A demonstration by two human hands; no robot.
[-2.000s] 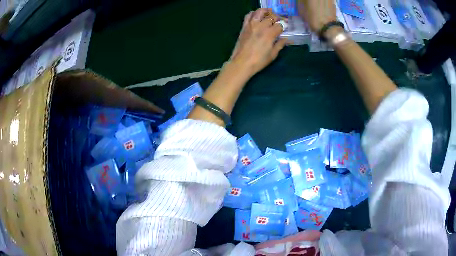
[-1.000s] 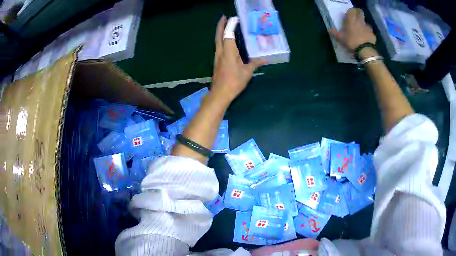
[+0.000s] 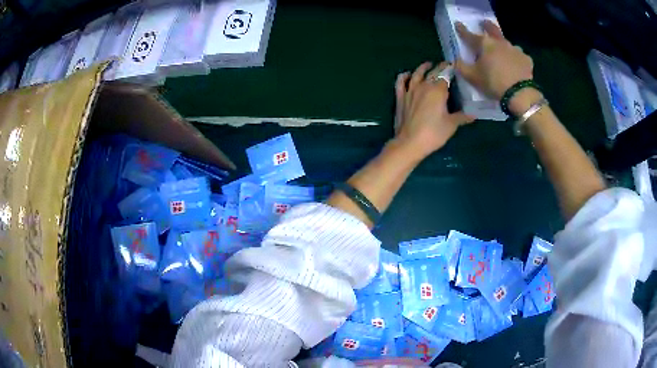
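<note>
A long white box (image 3: 479, 106) lies at the top, right of centre. My right hand (image 3: 497, 63) is over it, fingers on its top and thumb at its left edge, hiding much of its face. My left hand (image 3: 423, 108) is at its near left corner with fingers spread; a white cover is on one fingertip, which touches the box side. Whether a packet lies under my right hand is hidden. Light-blue packets (image 3: 425, 287) lie heaped nearest me, partly behind my left sleeve.
A brown carton (image 3: 39, 215) at left holds many blue packets; others lie by its right side. White boxes (image 3: 234, 30) with a black watch icon stand in a row at upper left. More boxes (image 3: 618, 93) are at the right, beside a dark object. The green belt (image 3: 338, 65) runs across the top.
The box rows have shifted left along the belt. My left hand has left the box with the blue packet and moved right, to the box under my right hand.
</note>
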